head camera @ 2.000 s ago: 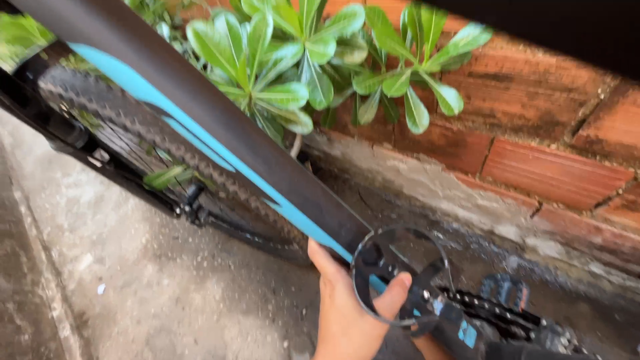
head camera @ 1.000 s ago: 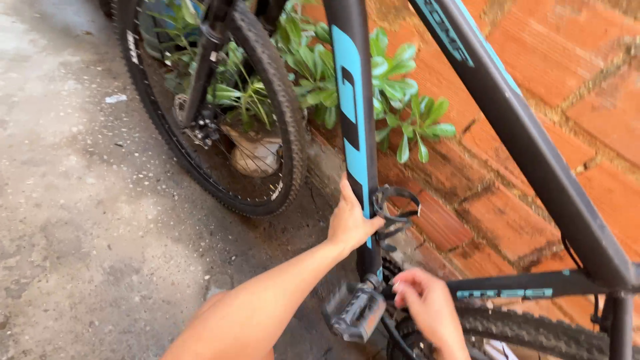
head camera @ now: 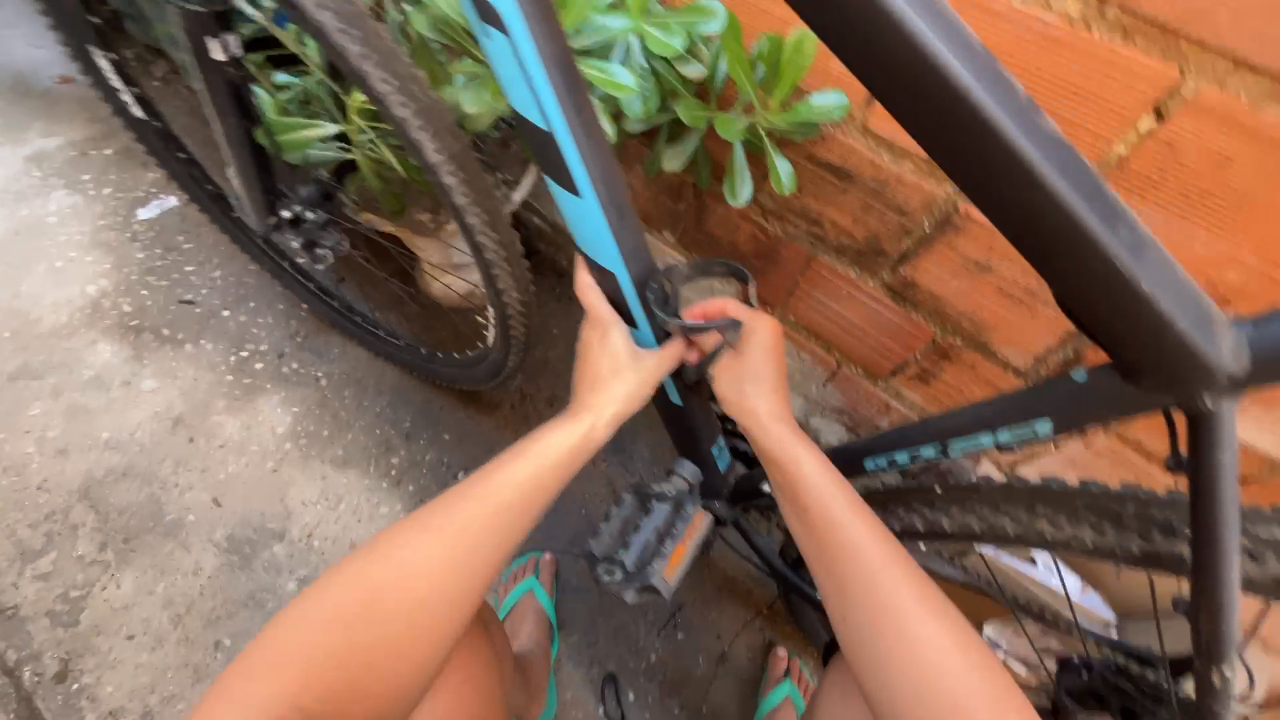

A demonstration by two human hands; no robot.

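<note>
A black bottle cage (head camera: pixel 708 268) is mounted on the dark and light-blue down tube (head camera: pixel 588 205) of a bicycle frame. My left hand (head camera: pixel 618 362) lies against the down tube, its thumb reaching across to the foot of the cage. My right hand (head camera: pixel 748 360) has its fingers curled at the cage's near side, gripping its lower part; the fingertips are partly hidden by the cage and by each other. Whether a tool is between the fingers cannot be told. Below the hands is a black pedal (head camera: pixel 650 540) with an orange reflector.
The front wheel (head camera: pixel 450 180) stands at the upper left, the rear tyre (head camera: pixel 1060 520) at the right. Green plants (head camera: pixel 700 90) grow beside the brick wall (head camera: pixel 1050 230). My feet in green flip-flops (head camera: pixel 540 600) stand on the concrete floor. A small dark loop (head camera: pixel 612 692) lies between them.
My right hand has moved from beside the pedal crank up to the bottle cage. My left hand remains at the down tube. The view has moved closer to the cage.
</note>
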